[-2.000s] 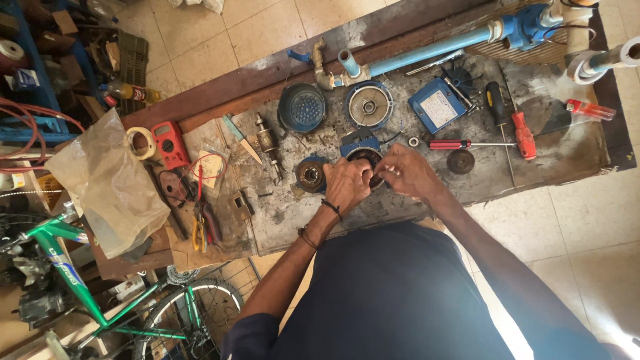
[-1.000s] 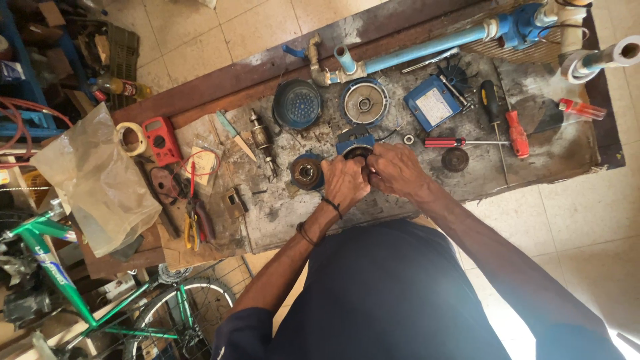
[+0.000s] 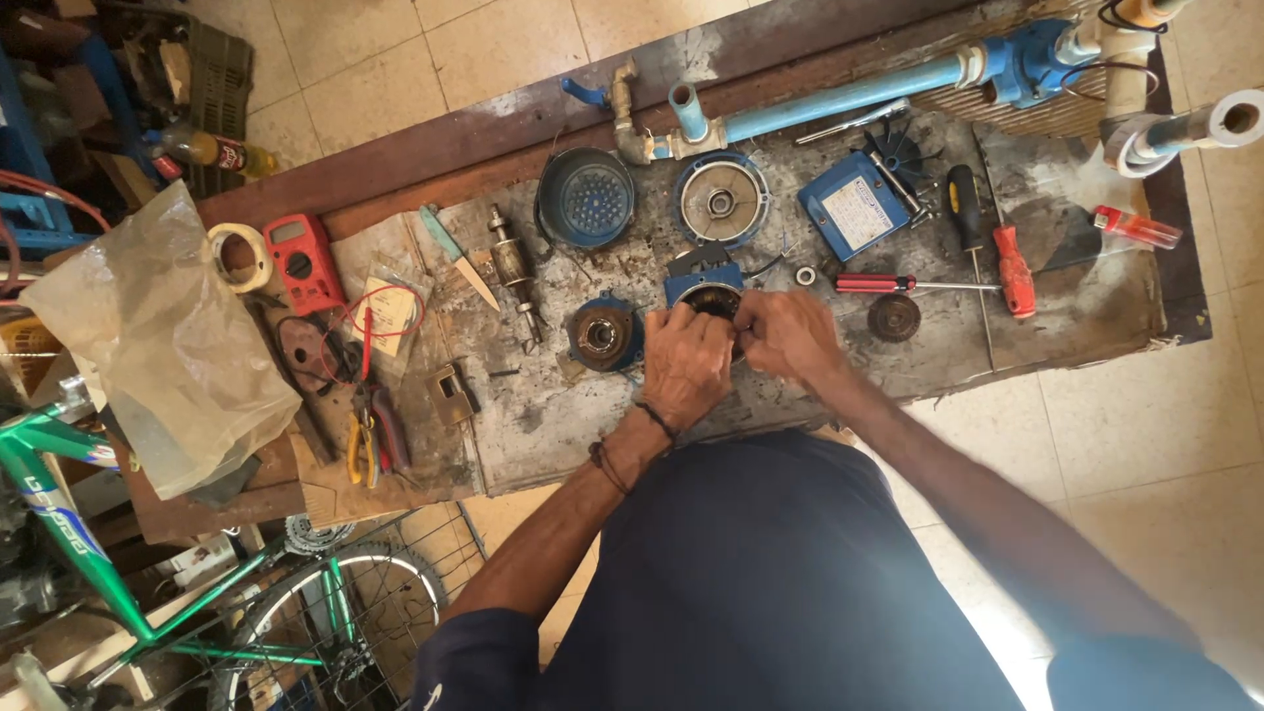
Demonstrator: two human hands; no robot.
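Note:
My left hand (image 3: 688,363) grips the near left rim of a blue electric motor housing (image 3: 703,286) on the workbench. Against the housing's right side, my right hand (image 3: 787,338) has its fingertips bent in at the opening; whether they pinch anything is hidden. Dark windings show inside the ring. Left of the housing lies a round blue motor end cover (image 3: 604,334) with a bearing seat. Behind it are a round blue perforated fan cover (image 3: 587,197) and another blue end cover (image 3: 722,200). A motor rotor on its shaft (image 3: 510,265) lies farther left. A small bearing (image 3: 806,276) sits right of the housing.
Screwdrivers (image 3: 1013,272), a blue terminal box cover (image 3: 857,204), a black fan (image 3: 901,153) and a rusty disc (image 3: 894,318) lie right. A blue pipe assembly (image 3: 839,107) runs along the back. Left are a knife (image 3: 460,257), red multimeter (image 3: 301,265), pliers (image 3: 363,439) and plastic bag (image 3: 163,341).
My right hand's fingers, raised and spread over the housing two seconds ago, are now bent down against its right side. My left hand stays at the housing.

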